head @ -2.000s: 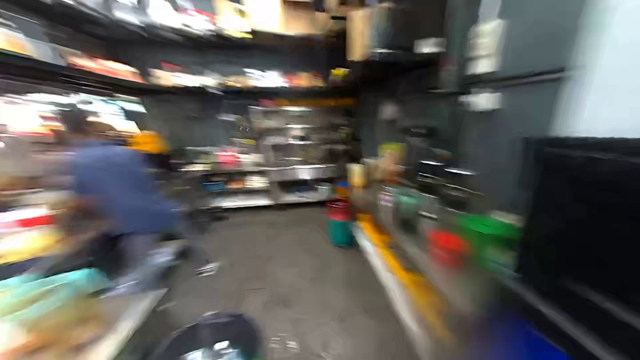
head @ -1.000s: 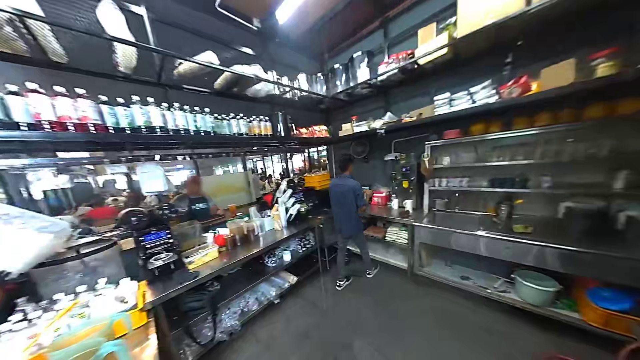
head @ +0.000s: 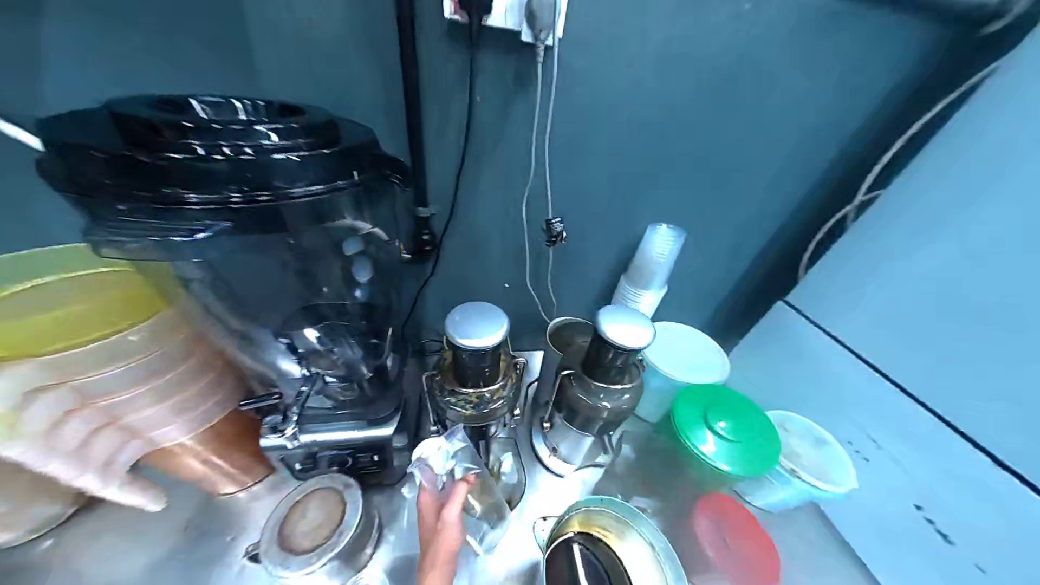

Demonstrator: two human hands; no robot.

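My left hand is at the far left in a pale, see-through glove, blurred, its fingers spread in front of stacked tubs. It holds nothing that I can see. My right hand, bare, comes up from the bottom and pinches a crumpled clear plastic item, perhaps a bag. Just behind it stands a juicer with a grey-topped pusher, and a similar juicer is to its right. A large blender with a black lid stands at the left. A round metal vessel sits between my hands.
Stacked clear cups lean near the wall. At the right are a white-lidded tub, a green lid, another tub and a red lid. A metal pot stands low in front. Cords hang from wall sockets.
The view has swung from the wide kitchen, where a person in dark clothes stood, to a counter against a wall. Both my hands are now in view.
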